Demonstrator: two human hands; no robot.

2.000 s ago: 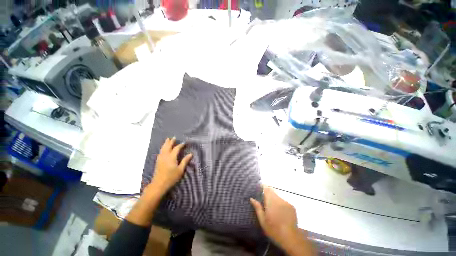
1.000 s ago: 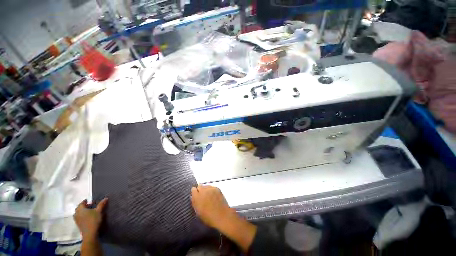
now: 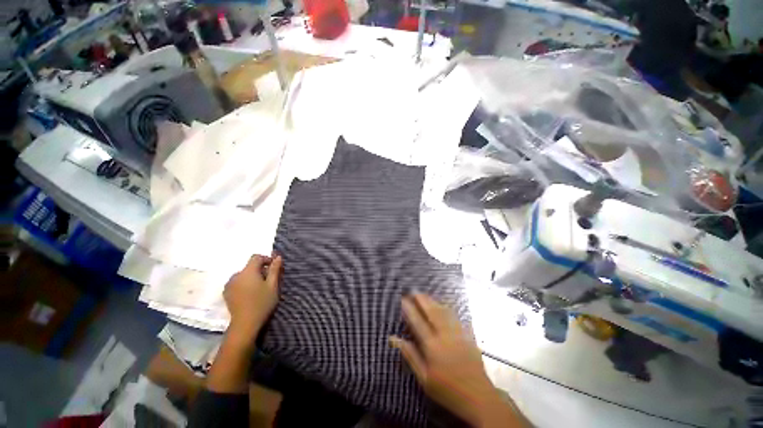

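A dark checked fabric panel with curved cut edges lies spread in front of me, left of the sewing machine. Its lower end hangs over the table's front edge. My left hand is at the panel's left edge, with the edge pinched between thumb and fingers. My right hand lies on the panel's right part with fingers apart, slightly blurred. The white sewing machine with a blue stripe is at the right, and its presser foot area stands right of the panel, not touching it.
Stacked cream-white sheets lie left of the panel. A crinkled clear plastic bag with scraps is behind the machine. A yellow item and a dark scrap lie under the machine arm. Another machine stands at the far left.
The view has swung back left from the machine. My right hand has moved from the panel's right edge onto its surface. My left hand stays at the left edge.
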